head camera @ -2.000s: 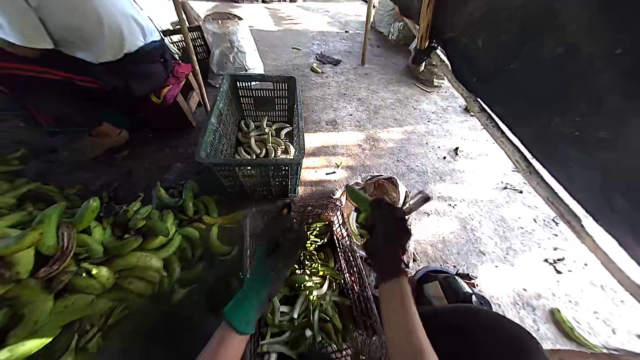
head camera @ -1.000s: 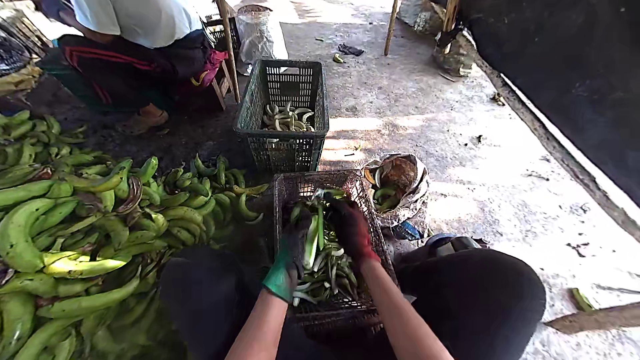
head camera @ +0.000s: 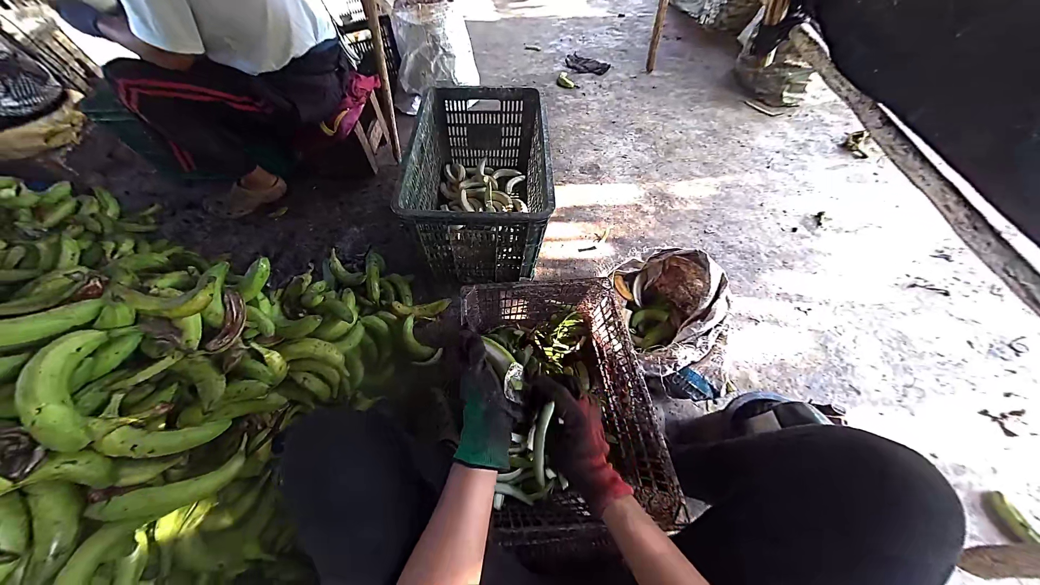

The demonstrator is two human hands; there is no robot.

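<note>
Over a dirty plastic crate (head camera: 642, 406) full of green peels (head camera: 532, 447), my left hand (head camera: 486, 402), in a dark glove with a green cuff, grips a green plantain (head camera: 500, 357) by its side. The pale lower end of this plantain shows between the hands. Close beside it is my right hand (head camera: 573, 435), in a dark and red glove, fingers curled at that end; whether it holds a tool is hidden. A strip of peel hangs near its fingers. Leaves or peels (head camera: 561, 337) lie at the far end of the crate.
A heap of green plantains (head camera: 154, 366) covers the floor at left. A dark green crate (head camera: 540, 195) holds peeled plantains (head camera: 483, 191). At right stand an open sack (head camera: 715, 301) and a dark container (head camera: 764, 406). Another person (head camera: 236, 81) sits at upper left beside a wooden pole (head camera: 380, 73).
Two seconds ago my right hand was higher, near the open sack with a green plantain; it is now beside my left hand over the crate. The view has shifted.
</note>
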